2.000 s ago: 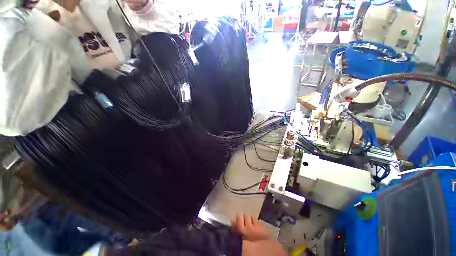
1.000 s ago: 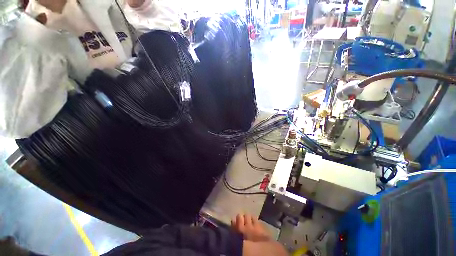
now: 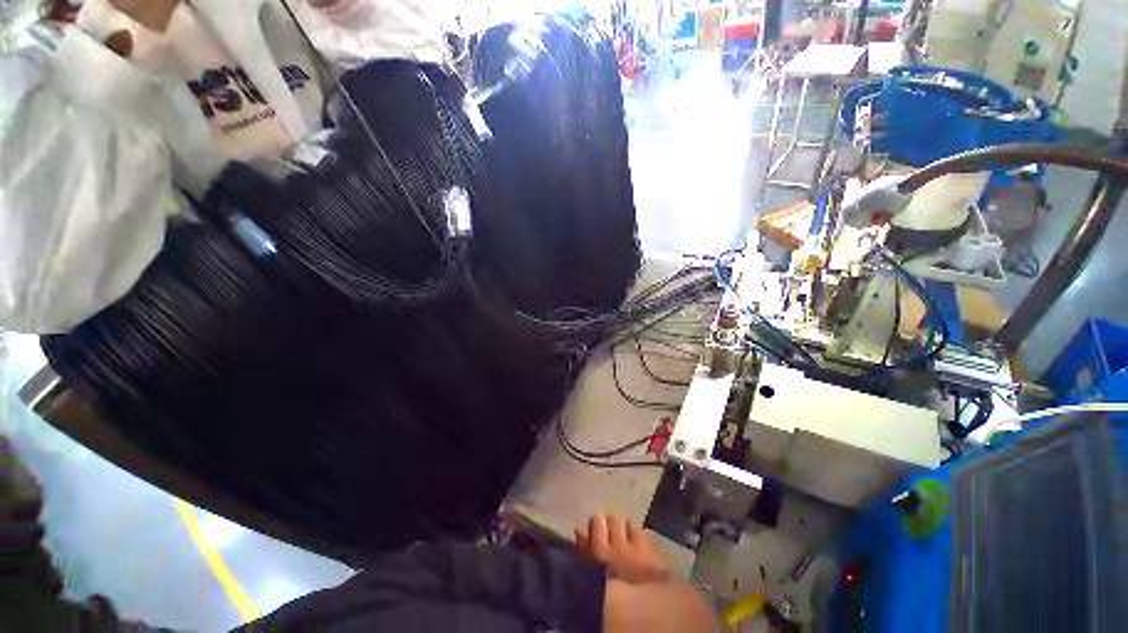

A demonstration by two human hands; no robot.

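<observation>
My left hand (image 3: 625,559) is bare, in a dark sleeve, at the bottom centre. Its fingers rest slightly apart on the near part of the pale metal bench (image 3: 596,492), with nothing seen in them; the thumb side is hidden. My right hand is not in view. Ahead and to the right of the hand is the machine's feed rail (image 3: 705,414), with the pale front block (image 3: 724,482) at its near end. Thin black cables (image 3: 602,460) curve over the bench to a red piece (image 3: 661,435) left of the rail.
A huge black cable bundle (image 3: 334,408) hangs left of the bench. A person in a white jacket (image 3: 81,173) stands behind it. A white machine cover (image 3: 841,433) is right of the rail. A blue control box (image 3: 909,563) is at the right. A yellow-handled tool (image 3: 745,608) lies near my hand.
The view has shifted slightly. My left hand stays at the bench edge. A person's hand and blue clothing at the lower left have gone; a dark shape now shows at the left edge.
</observation>
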